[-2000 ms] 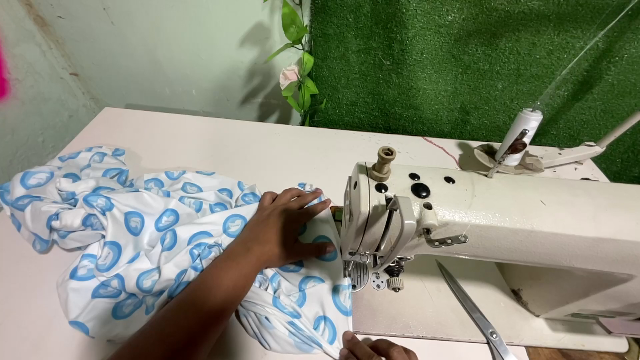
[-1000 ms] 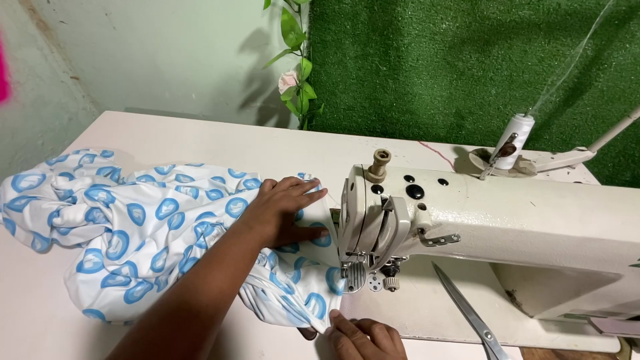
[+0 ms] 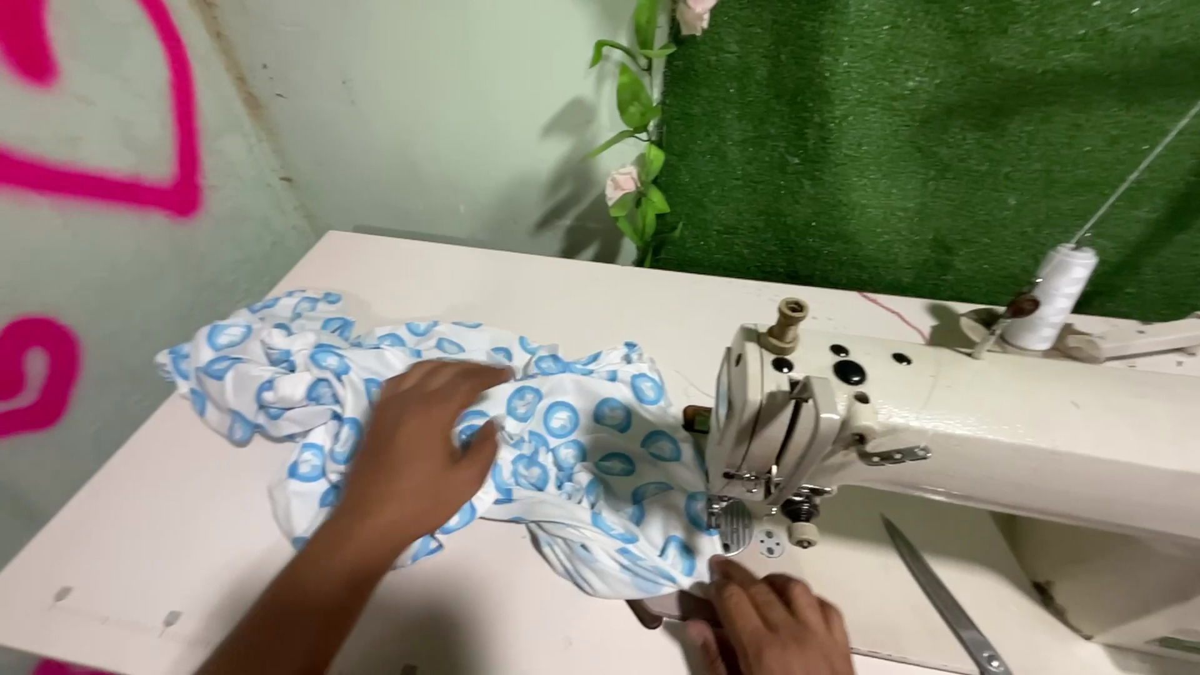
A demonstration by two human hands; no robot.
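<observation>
White fabric with blue oval prints (image 3: 614, 412) lies bunched across the table, its right edge at the presser foot (image 3: 722, 516) of a sewing machine (image 3: 937, 422). My left hand (image 3: 427, 441), slightly blurred, is over the middle of the fabric with thumb and fingers apart; whether it touches the cloth is unclear. My right hand (image 3: 773, 619) is at the fabric's near right corner, just in front of the needle plate (image 3: 736, 530). Its fingertips are at the cloth edge, and its thumb is partly cut off by the frame.
Metal scissors (image 3: 947, 595) lie on the machine bed, right of my right hand. A white thread cone (image 3: 1050, 295) stands behind the machine arm. The white table (image 3: 469, 267) meets a painted wall and a green turf panel (image 3: 891, 141). A flower vine (image 3: 637, 178) hangs behind.
My left hand has moved left from the fabric beside the machine head, and its fingers have spread. My right hand stays by the near corner. The view has swung left.
</observation>
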